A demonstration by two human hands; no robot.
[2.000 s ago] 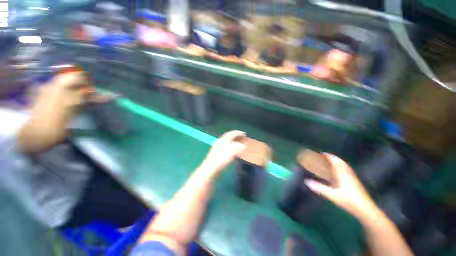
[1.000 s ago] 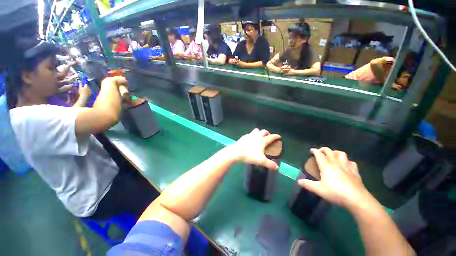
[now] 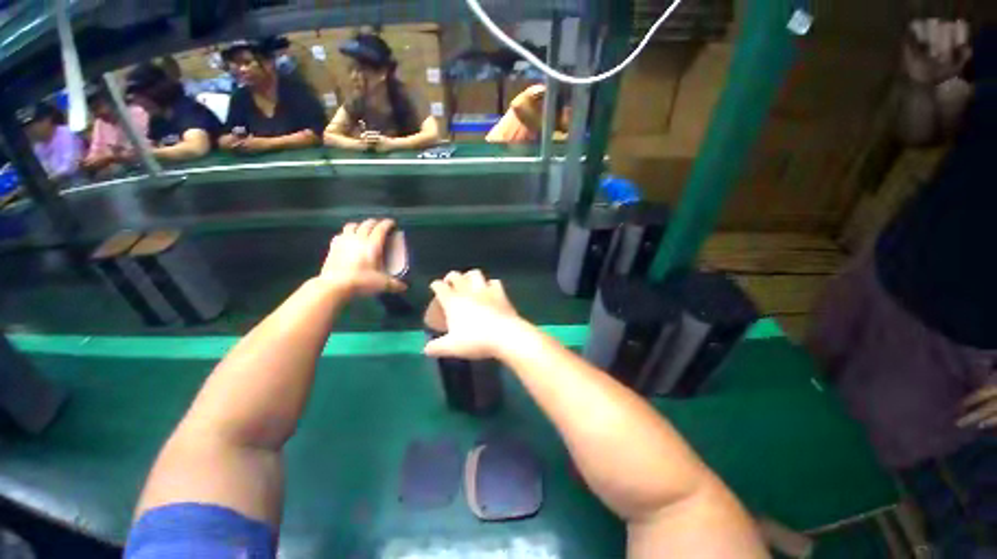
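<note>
My left hand (image 3: pixel 359 260) grips the top of a speaker cabinet (image 3: pixel 396 301), tilted beyond the bright green rail over the belt; its wood-grain top cover (image 3: pixel 397 253) shows beside my fingers. The hand hides most of this cabinet. My right hand (image 3: pixel 474 317) grips the top of a second covered cabinet (image 3: pixel 470 384), on the bench side of the rail. Its wood-grain top shows only at the left edge of my hand. Two loose covers, a flat dark one (image 3: pixel 429 474) and one with a light rim (image 3: pixel 505 480), lie dark side up on the bench in front of me.
Paired wood-topped cabinets (image 3: pixel 175 275) stand on the belt at left. Several black-topped cabinets (image 3: pixel 700 333) stand at right by a green post (image 3: pixel 716 142). Another cabinet (image 3: pixel 27 391) is cut off at the left edge. A person (image 3: pixel 918 262) stands at right; seated workers face me. A white cable hangs above.
The view has swung right, so the neighbouring worker at left is gone and the right-hand cabinets show. My left hand has moved its cabinet from the bench side across the rail. My right hand still holds its cabinet.
</note>
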